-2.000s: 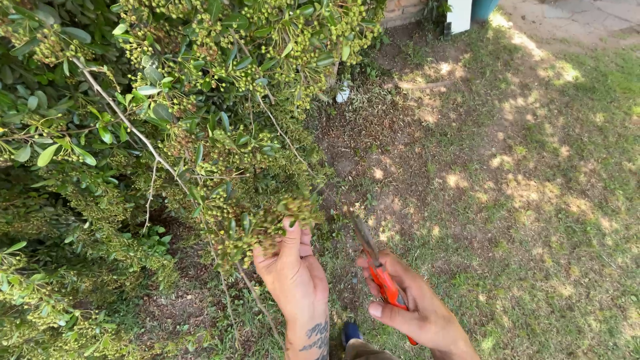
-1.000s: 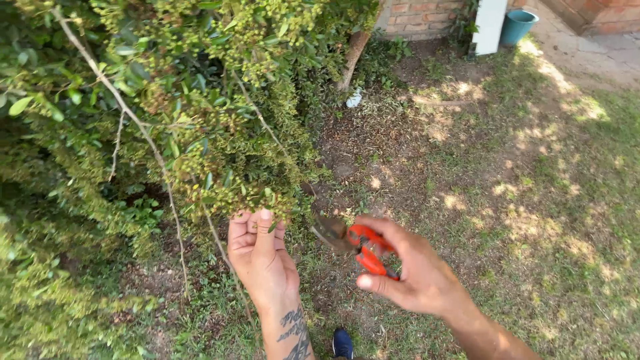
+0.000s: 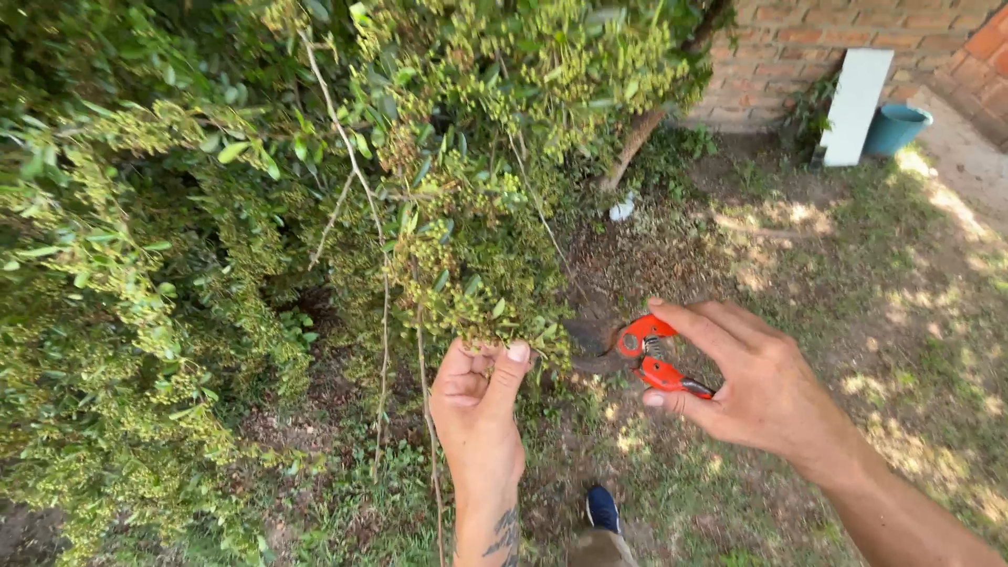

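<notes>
A leafy shrub (image 3: 236,197) with clusters of small green berries fills the left and upper middle of the view. Near the centre, my left hand (image 3: 480,394) pinches the low end of a berry-bearing branch (image 3: 472,311) between thumb and fingers. To its right, my right hand (image 3: 732,370) holds red-handled pruning shears (image 3: 650,354), their handles spread and the spring showing between them. The dark blades point left, close to the leaves at the branch tip; they are blurred, and I cannot tell whether they touch it.
Bare thin twigs (image 3: 386,315) hang left of my left hand. A trunk (image 3: 634,146) rises near a small white object (image 3: 622,209). A white board (image 3: 858,106) and a teal bucket (image 3: 898,128) stand by a brick wall (image 3: 772,63). Below is patchy grass (image 3: 787,488) and my shoe (image 3: 602,508).
The shears' handles have spread since two seconds ago, and my right hand has turned so the blades point left. My left hand stays at the branch. The view has tilted up toward the wall.
</notes>
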